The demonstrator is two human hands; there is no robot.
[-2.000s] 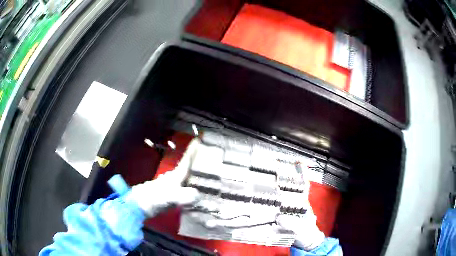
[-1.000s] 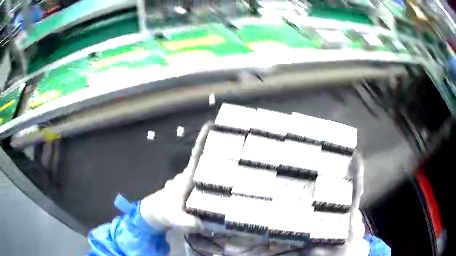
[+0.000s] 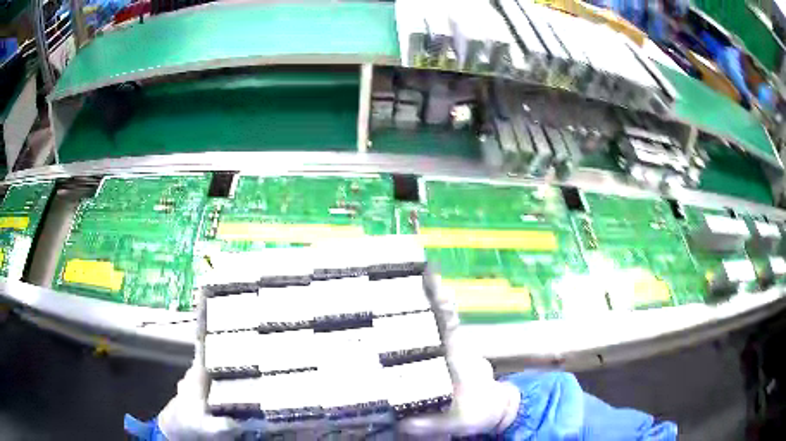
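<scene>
A block of several short heatsink assemblies (image 3: 345, 343), silver-white with dark component rows between them, is held up in front of me. My left hand (image 3: 188, 403), in a white glove, grips its left side and lower corner. My right hand (image 3: 470, 388), also gloved, grips its right side. The fingers under the block are hidden. The block overlaps the near edge of the line, where large green circuit boards (image 3: 297, 202) with yellow strips lie in a row. Whether the block touches the line I cannot tell.
A green-matted shelf (image 3: 233, 34) stands behind the boards. Long silver heatsinks (image 3: 552, 52) lie on its top right, and more metal parts (image 3: 526, 138) sit on the level below. A pale rail (image 3: 103, 323) runs along the line's near edge. Boards at far right carry silver parts (image 3: 728, 232).
Two seconds ago the heatsink block was in the black bin. It has been lifted out in both hands and brought round to the board line. The bins have left the view.
</scene>
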